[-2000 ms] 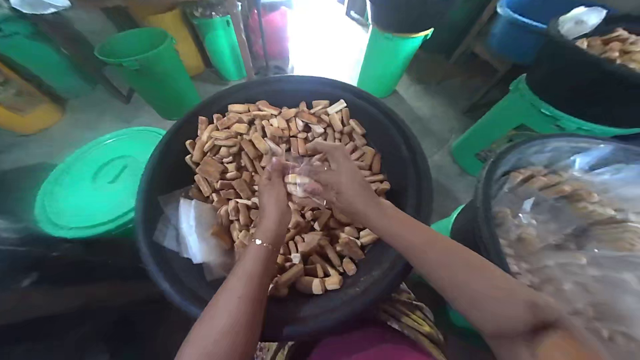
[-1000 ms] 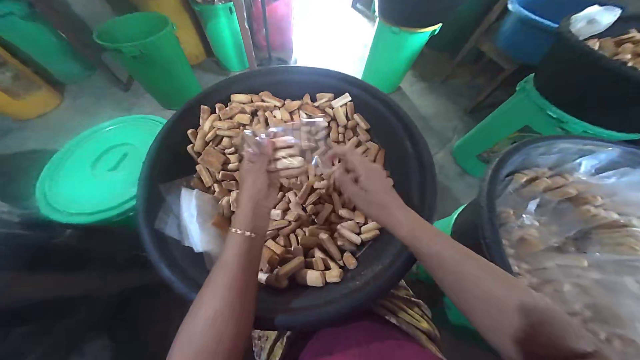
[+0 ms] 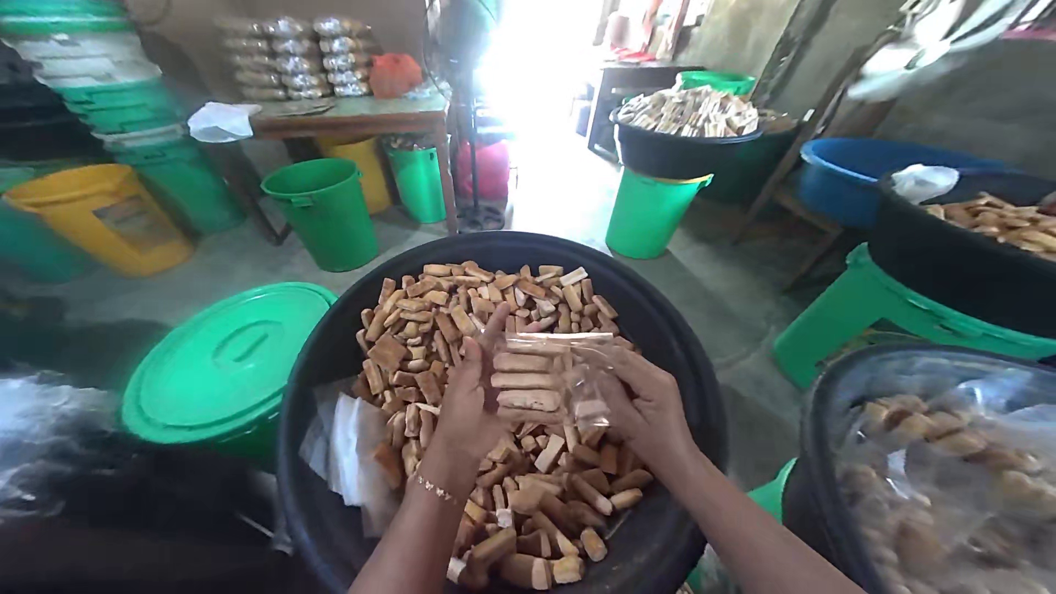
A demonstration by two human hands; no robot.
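Observation:
Over a wide black basin [image 3: 672,346] heaped with baked bread sticks [image 3: 577,495], both hands hold a clear plastic bag [image 3: 549,379] with several sticks lined up inside. My left hand [image 3: 474,400] supports the bag's left side, thumb and index finger pointing up. My right hand [image 3: 652,404] grips its right end, where the plastic is crumpled. Flat, empty-looking plastic bags [image 3: 355,450] lie at the basin's left inner wall, partly over the sticks.
A green lidded bin [image 3: 239,355] stands left of the basin. At the lower right, another black basin [image 3: 825,429] holds filled clear bags. Behind are a green bucket [image 3: 326,214], a table [image 3: 355,120] with stacked packs, and a basin of pale pieces [image 3: 689,148] on a green bin.
The view has tilted up, showing more of the room. My right hand, among the sticks by the bag a second ago, now grips the bag's right end.

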